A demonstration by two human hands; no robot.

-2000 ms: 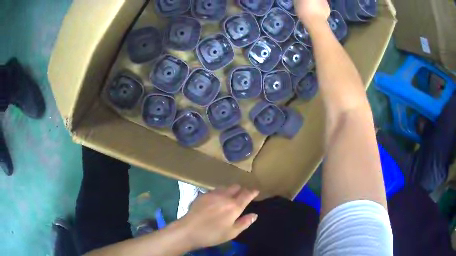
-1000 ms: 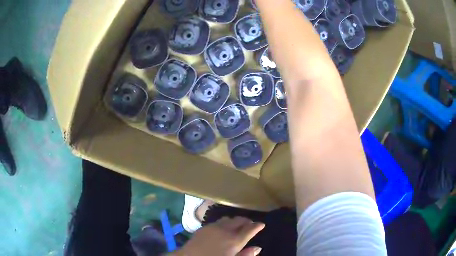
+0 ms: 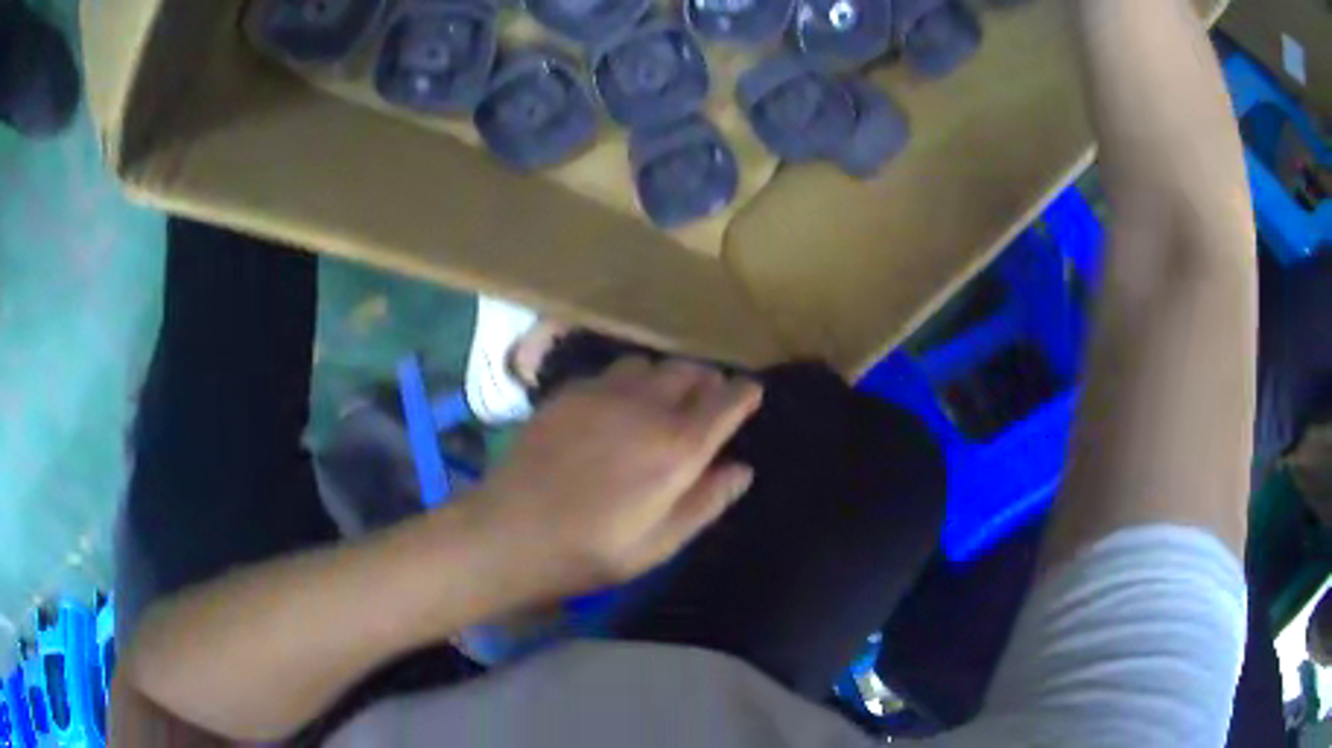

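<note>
Several dark grey plastic housings (image 3: 650,76) stand open side up in the cardboard carton (image 3: 424,260) at the top of the view. One housing (image 3: 869,132) leans low beside another at the right of the group. My left hand (image 3: 628,453) is below the carton's near edge, over my dark-clothed knee, with the thumb a little apart from the fingers; it holds nothing that shows. My right arm reaches up past the carton's right side, and the right hand is cut off by the top edge.
A brown layer pad (image 3: 599,168) lies under the housings. A bright blue stool (image 3: 1008,424) is right of my knee, and another blue stool (image 3: 1278,161) is at the right edge. A white shoe (image 3: 497,365) is below the carton. Blue items (image 3: 59,672) are at the lower left.
The view has tilted down, so the carton and housings sit higher. My right arm has moved from over the housings to the right. My left hand appears higher in view.
</note>
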